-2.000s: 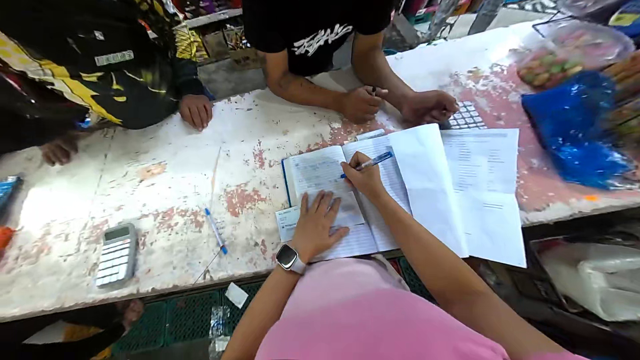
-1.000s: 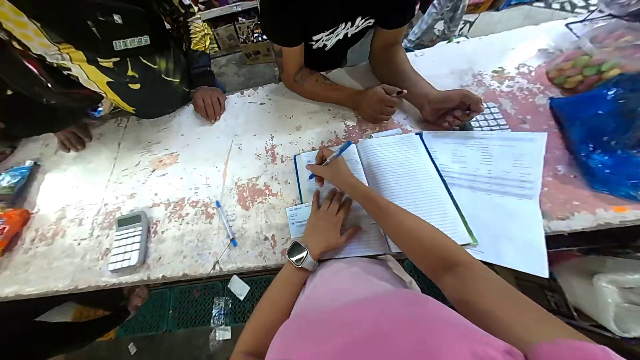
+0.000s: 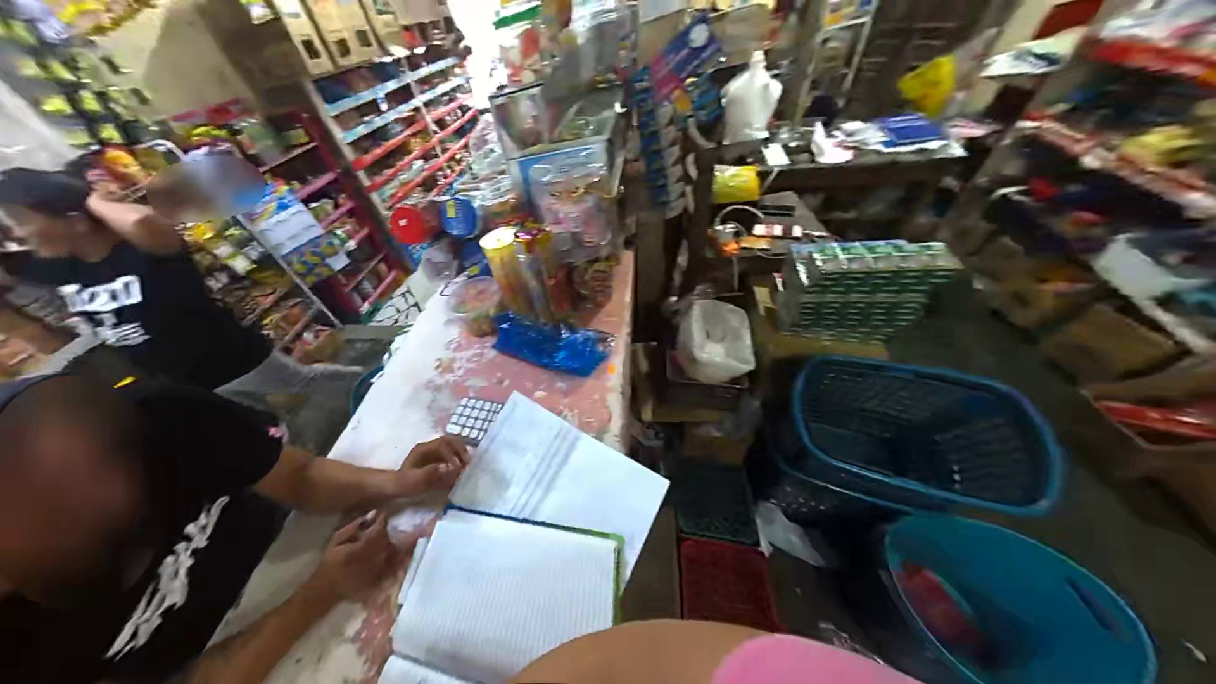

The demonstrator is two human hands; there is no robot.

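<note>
Neither of my hands shows in the head view; only part of my bare arm and a pink sleeve enter at the bottom edge. An open ruled notebook (image 3: 508,584) lies on the worn, painted counter (image 3: 380,375), its lower part cut off by the frame. Beyond it, a large white paper sheet (image 3: 570,465) sticks out from under the notebook. A calculator with pale keys (image 3: 473,418) rests by the sheet's far corner. Beside the papers are the hands of a person in a black shirt (image 3: 432,467).
On the counter's far part are a blue plastic bag (image 3: 551,344) and tall jars (image 3: 522,271). To the right, on the floor, stand a dark basket with a blue rim (image 3: 926,366) and a teal tub (image 3: 1026,598). Another person stands at the left near stocked shelves.
The view has swung far to the right. My two hands, one writing with a blue pen and one flat on the notebook, have left the frame.
</note>
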